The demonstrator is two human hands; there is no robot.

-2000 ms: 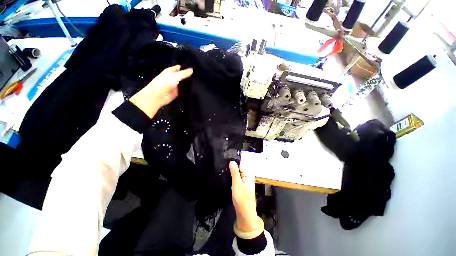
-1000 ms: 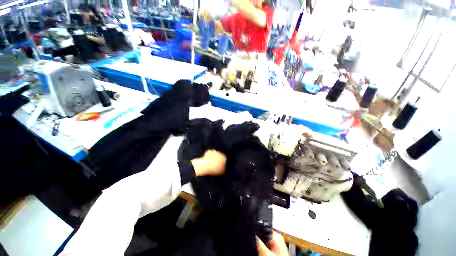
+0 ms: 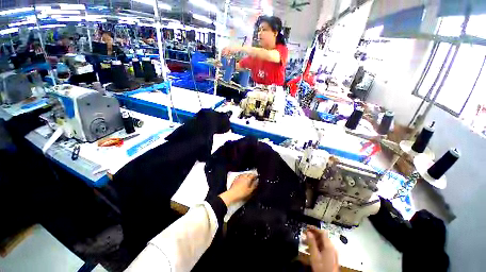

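Observation:
A black garment piece (image 3: 266,212) with small shiny dots lies on the white machine table and hangs over its front edge. The overlock machine (image 3: 343,191) stands at the garment's right side. My left hand (image 3: 242,187) rests at the garment's left part, its fingertips against the cloth. My right hand (image 3: 320,248) is at the garment's right edge, just in front of the machine and cut off by the lower rim; its fingers are near the cloth, and whether they grip it cannot be told.
Long black garments (image 3: 165,170) lie to the left. A second black pile (image 3: 423,239) hangs at the right. A neighbouring sewing machine (image 3: 90,114) and orange-handled scissors (image 3: 110,142) are at left. Thread cones (image 3: 443,163) stand at right. A person in red (image 3: 269,61) stands beyond the tables.
The view has tilted up, showing more of the factory and the person. The bunched garment now lies lower and flatter beside the machine. My left hand has moved from the cloth's upper part towards its left side.

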